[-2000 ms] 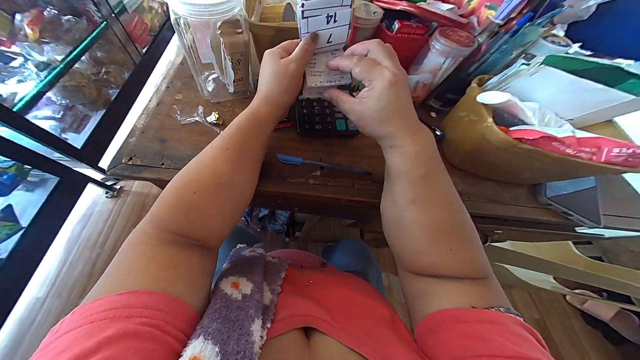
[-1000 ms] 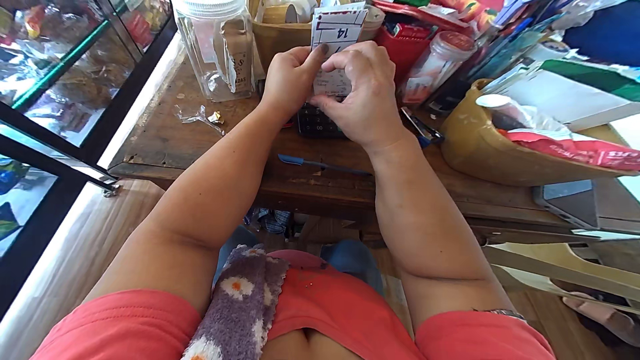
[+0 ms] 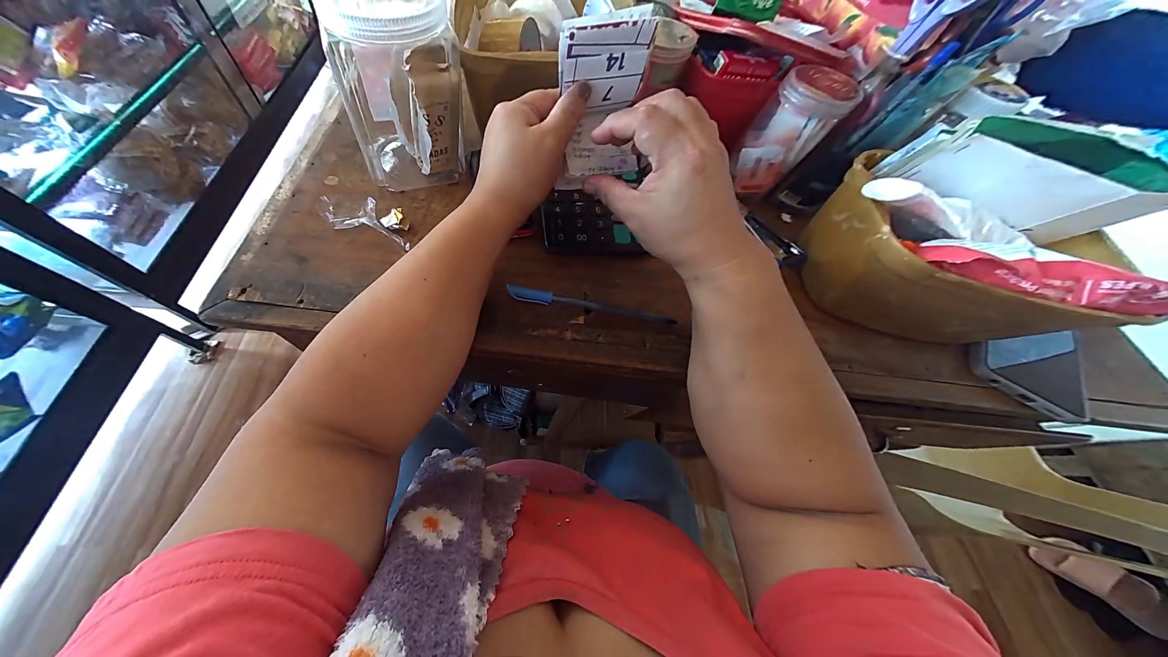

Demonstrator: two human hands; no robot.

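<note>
My left hand point(image 3: 529, 141) holds a stack of paper slips point(image 3: 607, 68) at its left edge, thumb on top; the slips bear printed numbers and writing. My right hand point(image 3: 671, 173) is at the right side of the slips, its thumb and forefinger apart near their lower part; whether they touch the paper I cannot tell. Under the slips lies a black calculator point(image 3: 584, 228), partly covered by the papers and my right hand. Nearer the table's front edge a blue pen point(image 3: 584, 304) lies on the wood.
On the wooden table point(image 3: 365, 274) stand a clear plastic jar point(image 3: 392, 100), a crumpled clear wrapper point(image 3: 365, 219), a red-lidded jar point(image 3: 794, 128) and a tan basket point(image 3: 912, 274) of packets. A grey device point(image 3: 1031, 365) lies at right. A glass display case point(image 3: 119, 164) is at left.
Against two seconds ago, my right hand's thumb and fingers have shifted about the slips. Less of the calculator showed one second ago than now. My left hand keeps its hold on the slips.
</note>
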